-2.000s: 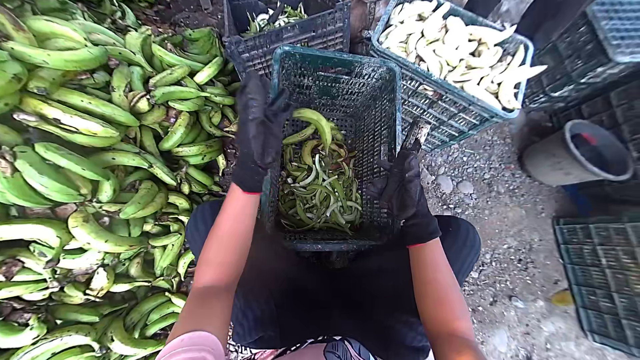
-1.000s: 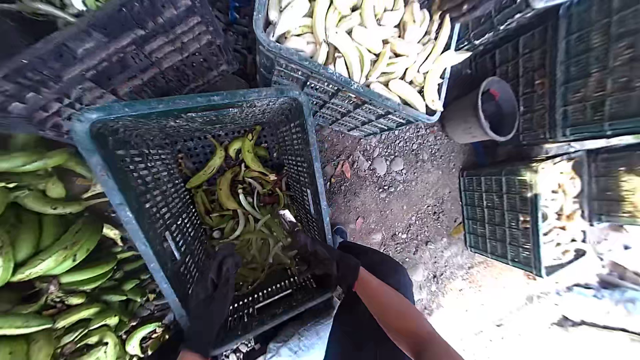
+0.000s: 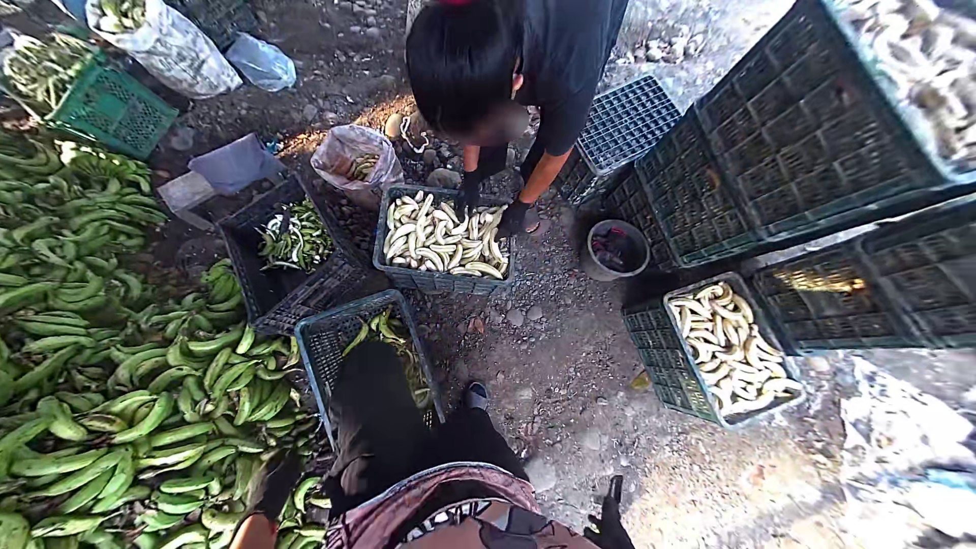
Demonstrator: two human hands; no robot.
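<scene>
My left hand, in a dark glove and blurred, is over the edge of the heap of green plantains at lower left; its fingers are unclear. At the bottom, right of my body, my right hand is above the gravel in a black glove. A narrow dark shape rises from it, a finger or a tool; I cannot tell which. Between my legs and the heap stands a plastic crate with green peels, partly hidden by my leg. Beyond it is a crate of peeled plantains.
A co-worker bends over the peeled plantains, both gloved hands among them. A grey bucket, another filled crate and stacked crates stand right. A black crate with peels and a sack lie ahead.
Both my hands have come out of the peel crate and are now apart, at either side of my body. The view has swung and drawn back, bringing the co-worker into sight.
</scene>
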